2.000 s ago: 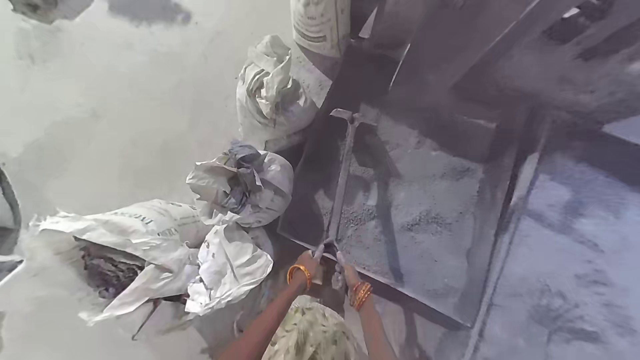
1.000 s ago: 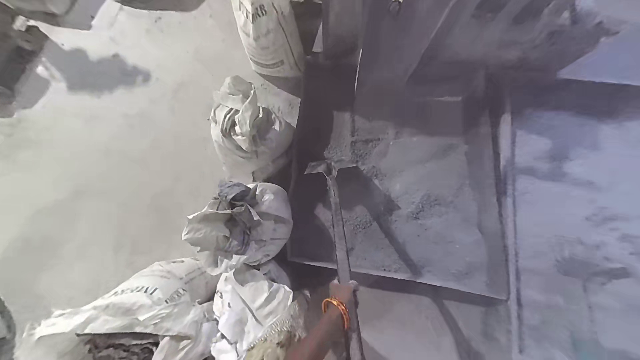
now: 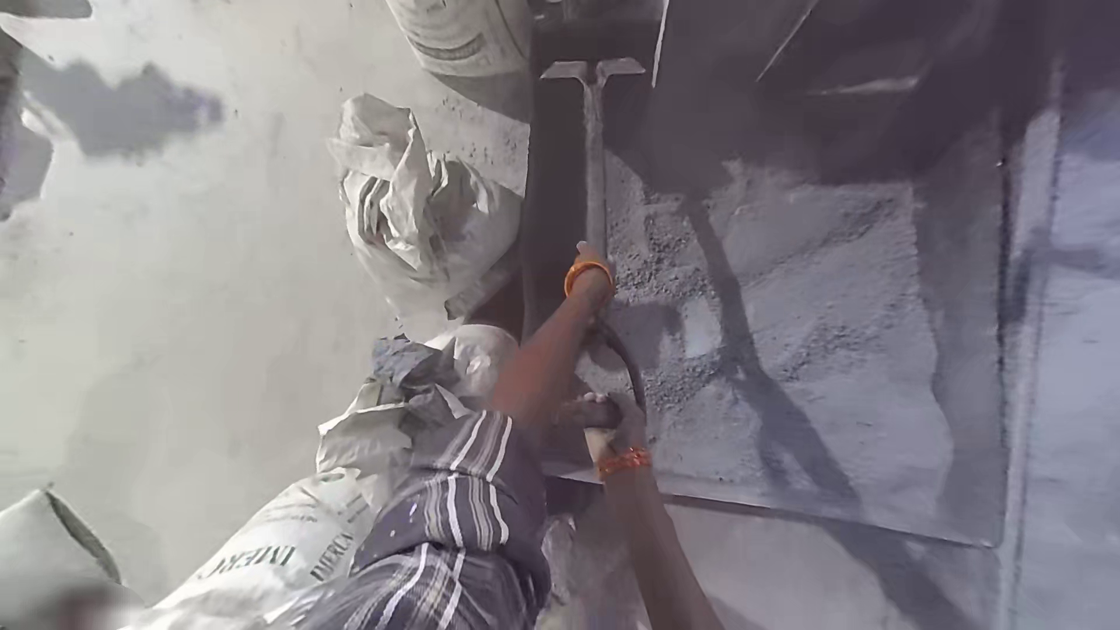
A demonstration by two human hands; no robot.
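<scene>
A long-handled tool (image 3: 595, 157) with a T-shaped far end lies lengthwise over the left side of a shallow metal tray (image 3: 831, 521). My left hand (image 3: 591, 261), above an orange bangle, is closed around its shaft. Nearer my body, my right hand (image 3: 612, 416), above red-orange bangles, grips the tool's near part beside a dark curved edge; its fingers are partly hidden. Grey powder and crumbs (image 3: 674, 254) lie in the tray to the right of both hands.
Left of the tray stand a bunched white sack (image 3: 420, 210), another sack (image 3: 464, 48) at the top and a printed sack (image 3: 262, 542) lower down. Striped cloth (image 3: 464, 507) covers my upper left arm. Dark machinery or panels (image 3: 822, 96) border the tray's far side.
My left hand has moved up and forward along the shaft. The right hand, not clearly visible one second ago, shows again at the near part. The view has shifted closer over the tray.
</scene>
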